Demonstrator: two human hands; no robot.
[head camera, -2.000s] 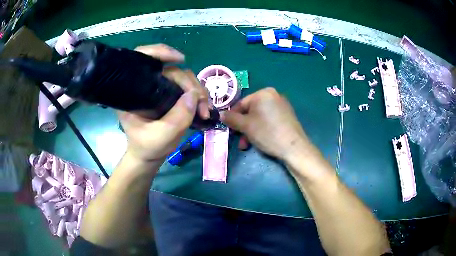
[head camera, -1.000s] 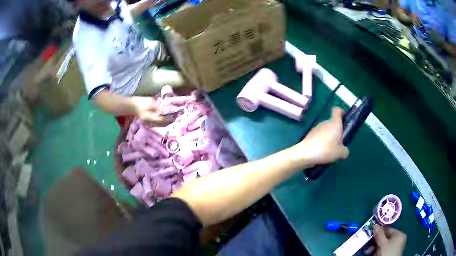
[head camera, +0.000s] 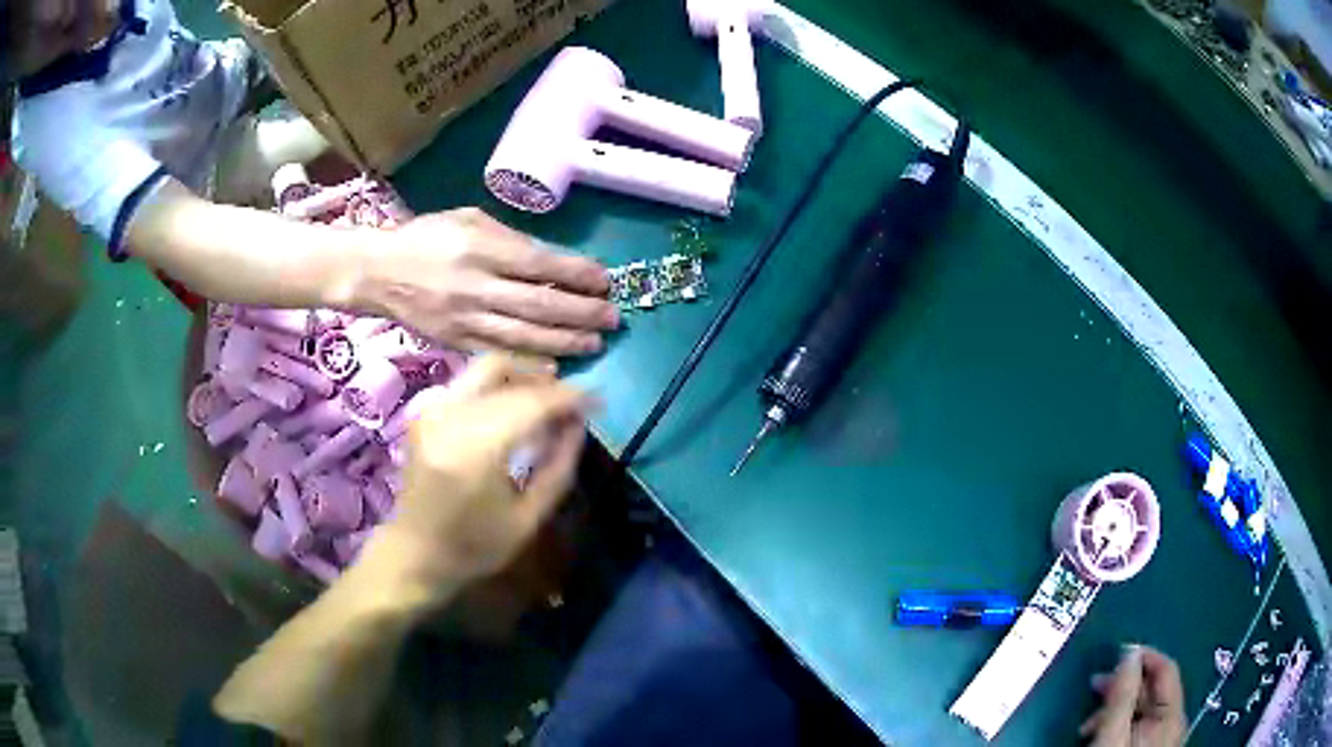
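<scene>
The pink housing half (head camera: 1008, 664) lies on the bench at lower right, its round spoked head (head camera: 1113, 528) up, a small circuit board (head camera: 1062, 595) at its neck. A blue battery cell (head camera: 957, 609) lies left of the handle. The black electric screwdriver (head camera: 862, 285) lies on the bench, bit towards me. My left hand (head camera: 490, 467) is blurred, over the bench's left edge; its grip is unclear. My right hand (head camera: 1139, 703) is at the bottom edge, partly cut off, right of the handle. Another person's hand (head camera: 504, 285) touches a circuit board strip (head camera: 657, 280).
A bin of pink housings (head camera: 314, 423) is left of the bench. Finished-looking housings (head camera: 621, 139) and a brown cardboard box (head camera: 424, 73) stand at the back left. The screwdriver's cord (head camera: 730, 314) crosses the bench. More blue cells (head camera: 1227, 496) and tiny pink parts (head camera: 1268, 657) lie at right.
My left hand has let go of the screwdriver and moved left to the bench edge. My right hand has left the housing. The other person's hand has reached the bench with the board strip.
</scene>
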